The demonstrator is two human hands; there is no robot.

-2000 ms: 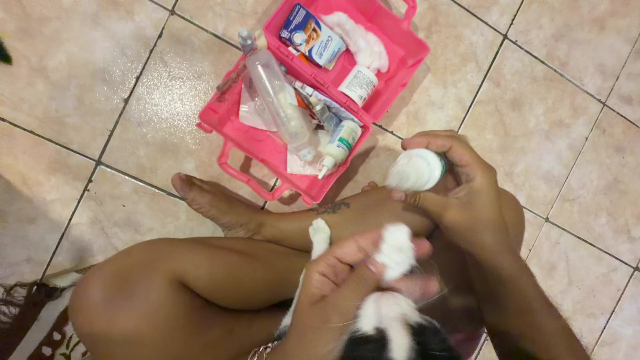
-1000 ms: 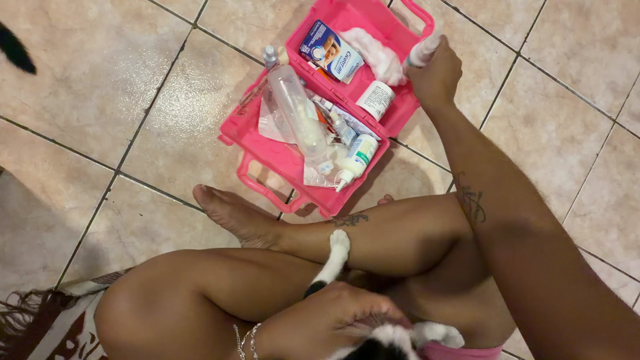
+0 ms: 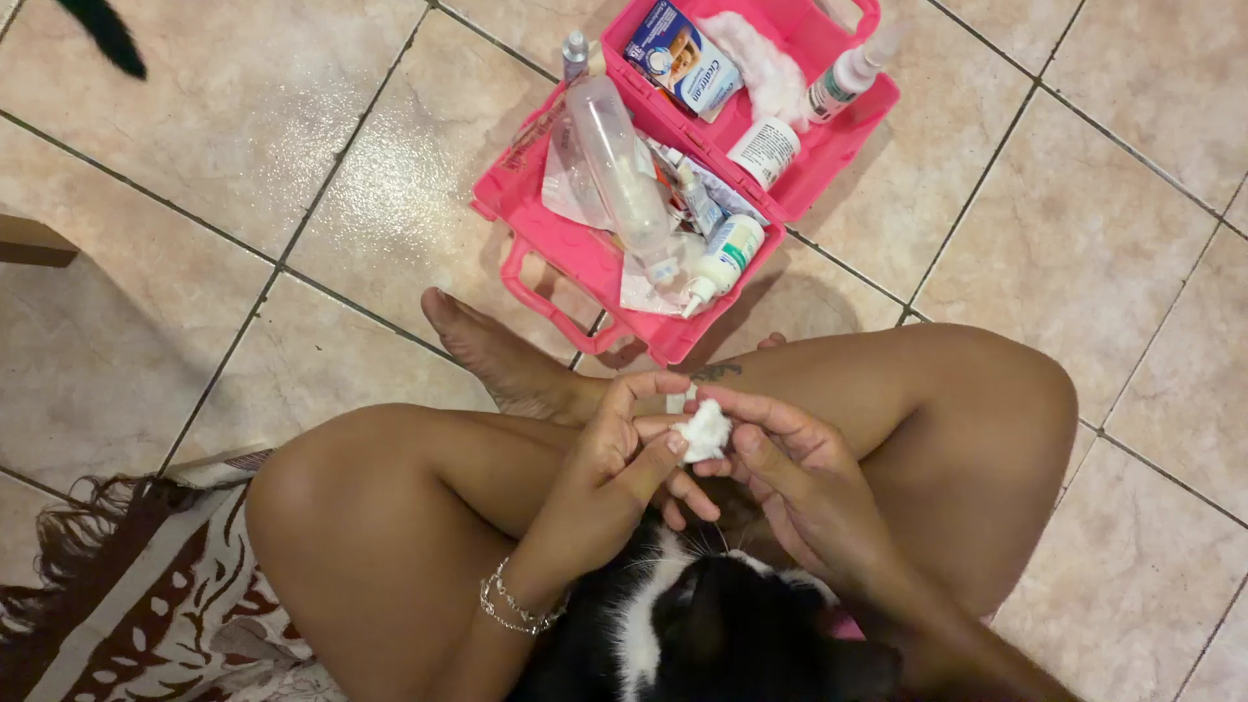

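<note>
Between the thumb and fingers of my left hand (image 3: 624, 458) is a tuft of white cotton wool (image 3: 706, 431). My right hand (image 3: 804, 463) is at the tuft's other side, its fingertips at the cotton's edge. Just below both hands, a black and white cat (image 3: 721, 624) lies in my lap, its head under my wrists. Beyond my crossed legs an open pink plastic case (image 3: 565, 229) holds a clear plastic bottle (image 3: 614, 156), a white squeeze bottle (image 3: 726, 258), small tubes, a blue and white box (image 3: 682, 58), a cotton wad (image 3: 756, 63), a white bottle (image 3: 765, 151) and a spray bottle (image 3: 843, 83).
The case rests on a tiled floor (image 3: 429, 195). A patterned fringed cloth (image 3: 195, 585) lies under my left leg. A dark furry tail-like tip (image 3: 112, 39) shows at the top left, and a brown wooden piece (image 3: 34, 242) at the left edge.
My right hand has come back from the far right corner of the case to the cotton in my left hand. The bottle it held earlier is let go and stands in the case.
</note>
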